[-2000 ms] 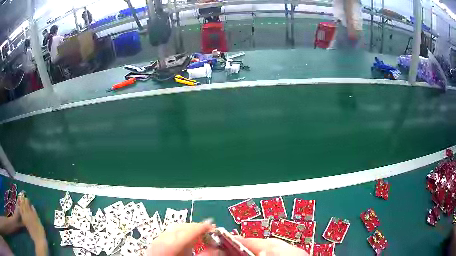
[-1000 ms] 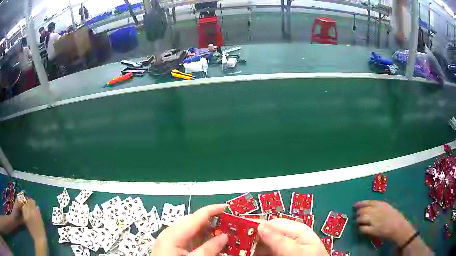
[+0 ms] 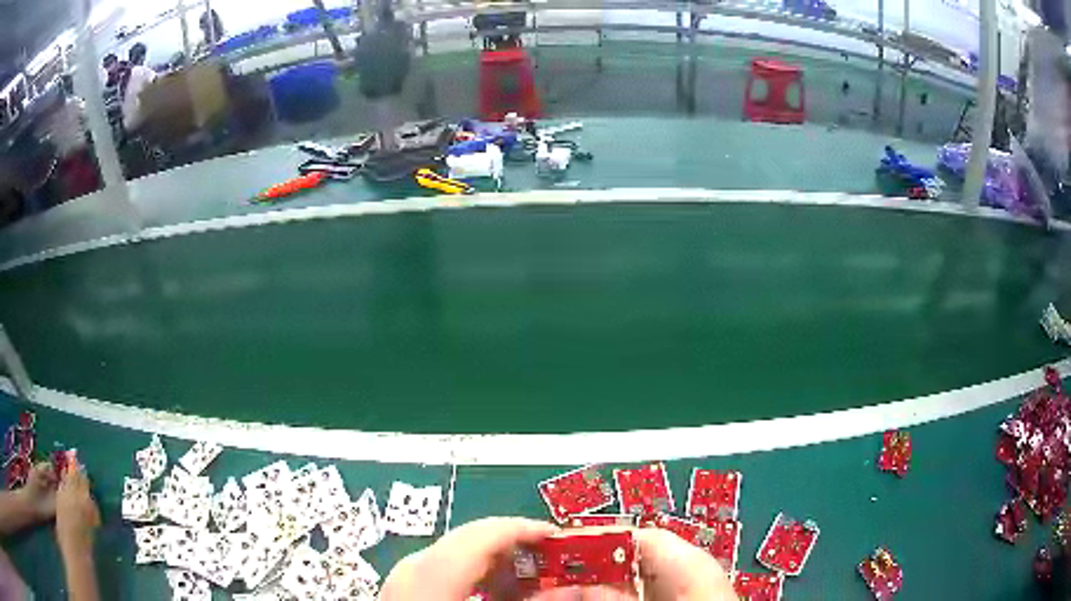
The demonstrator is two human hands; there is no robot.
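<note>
My left hand (image 3: 470,561) and my right hand (image 3: 684,568) are at the bottom centre, cut off by the lower edge. Together they hold a red unit (image 3: 587,556) with a grey patch at its left end and a thin pale edge at the right. Its lower part is hidden by fingers and the picture's edge. Behind and right of my hands lie several joined units (image 3: 713,492), red with white rims. A pile of white plates (image 3: 276,522) lies to the left. Red bases (image 3: 895,452) lie loose at the right.
A white edge (image 3: 470,447) separates the worktop from the green belt (image 3: 529,317). Another person's hands (image 3: 73,505) are at the far left. A heap of red bases (image 3: 1039,452) is at the far right. Tools, including a yellow one (image 3: 443,181), lie across the belt.
The held unit has tilted and sits lower between my hands. Another person's hand at the right has left the picture, and one of two red bases there is gone.
</note>
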